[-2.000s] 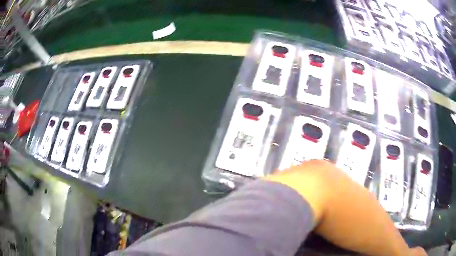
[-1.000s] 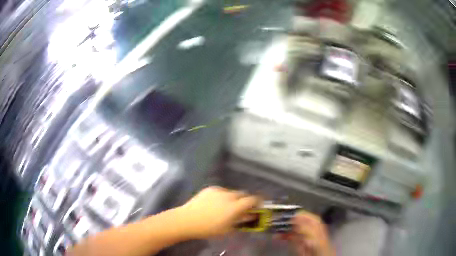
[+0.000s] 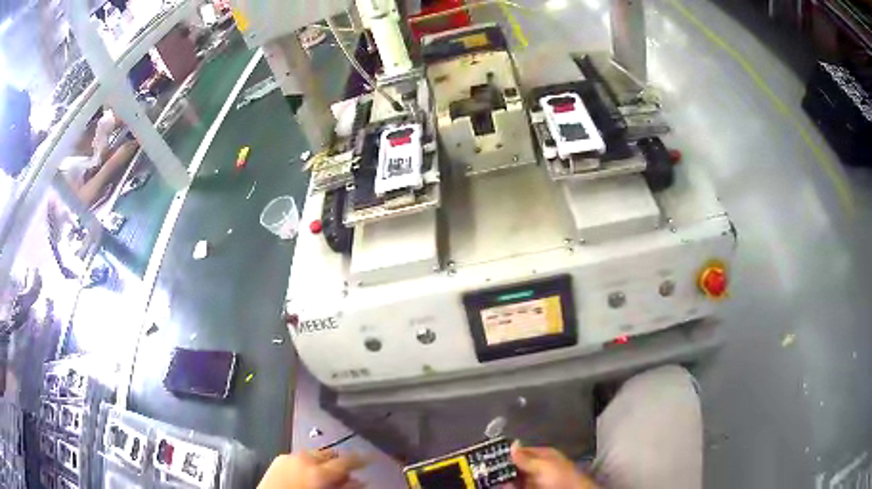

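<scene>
A yellow-and-black framed device [image 3: 445,476] with a patterned end is held at the bottom edge. My right hand [image 3: 553,470] grips its right end. My left hand [image 3: 311,472] is left of the device, apart from it, blurred and cut off by the bottom edge; I see nothing in it. The off-white machine [image 3: 402,358] stands in front. One white phone housing [image 3: 400,158] lies on its left fixture [image 3: 394,202] and another white housing [image 3: 571,124] on its right fixture [image 3: 598,162]. The touchscreen [image 3: 521,320] is lit.
Trays of white housings [image 3: 182,460] are at the lower left. A dark smartphone [image 3: 201,372] and a clear plastic cup [image 3: 279,218] lie on the green bench. A red emergency stop [image 3: 713,280] is on the machine's right front. A person's arm [image 3: 100,158] shows at the upper left.
The view has swung from the trays to the machine. A second ago both my hands were at the yellow-framed device; now my left hand is off it and my right hand still holds it.
</scene>
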